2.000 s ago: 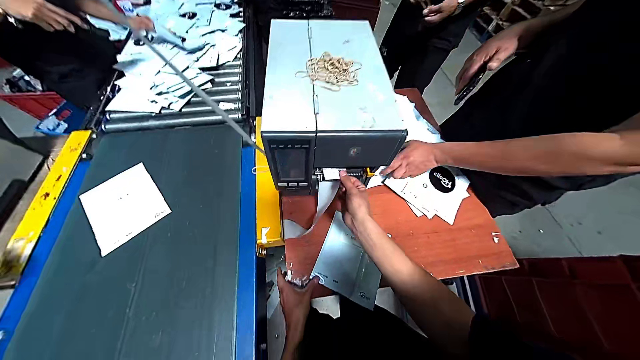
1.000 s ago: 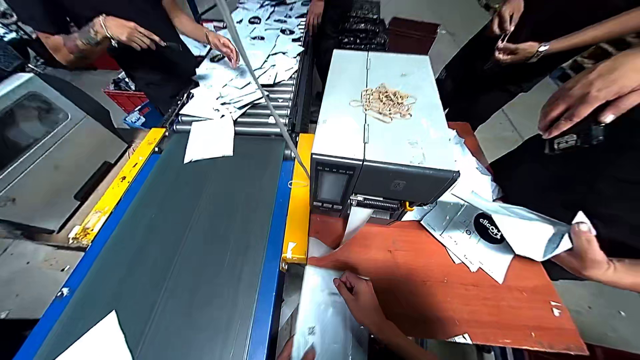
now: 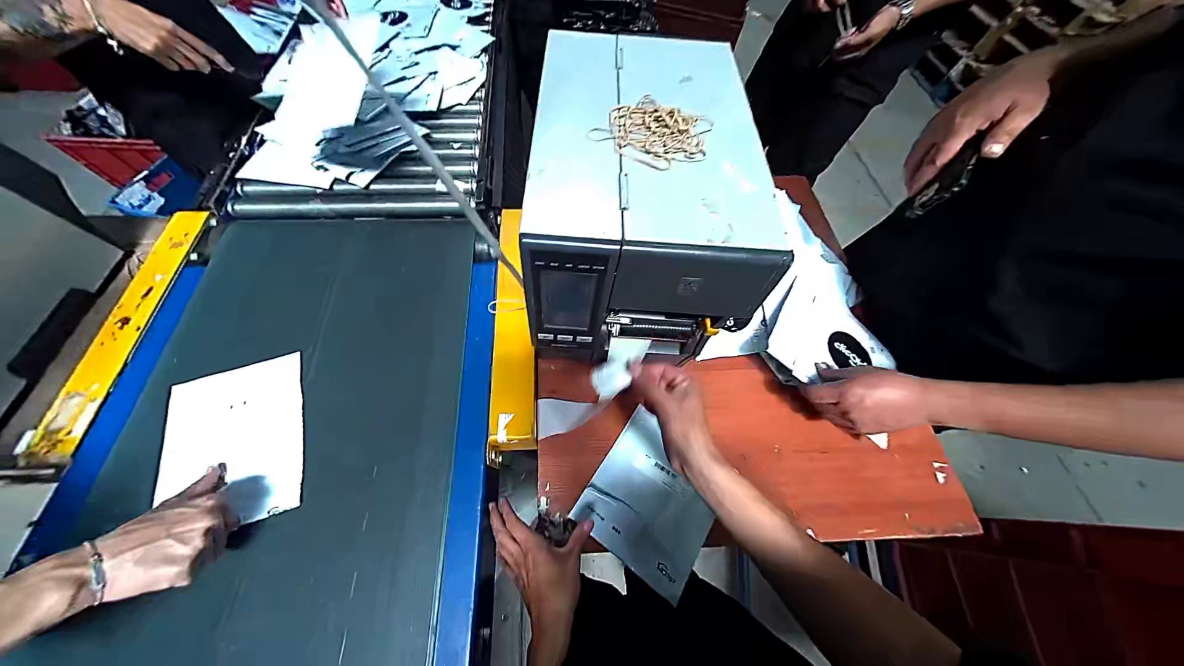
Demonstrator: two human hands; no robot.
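A label printer [image 3: 657, 287] stands on a reddish-brown wooden board [image 3: 768, 444], with a white label strip [image 3: 612, 375] hanging from its front slot. My right hand [image 3: 677, 407] pinches the strip's edge with thumb and fingertips. Below that hand a grey-white plastic mailing bag [image 3: 647, 504] slants over the board's front edge. My left hand [image 3: 546, 560] is at the board's front left corner, fingers and thumb spread around a small dark crumpled thing [image 3: 555, 527]; whether it grips this is unclear. Backing paper [image 3: 564, 416] curls beside the strip.
Rubber bands [image 3: 659, 131] lie on the printer. At right, a co-worker's hand [image 3: 869, 398] touches stacked mailing bags [image 3: 814, 296]. On the conveyor belt [image 3: 370, 416], another person's hand [image 3: 190, 536] touches a white package [image 3: 236, 425]. More bags [image 3: 370, 120] cover the rollers behind.
My right hand has moved from over the bag up to the label strip at the printer. The co-worker's hand at right has moved in over the board. Another hand has come onto the belt.
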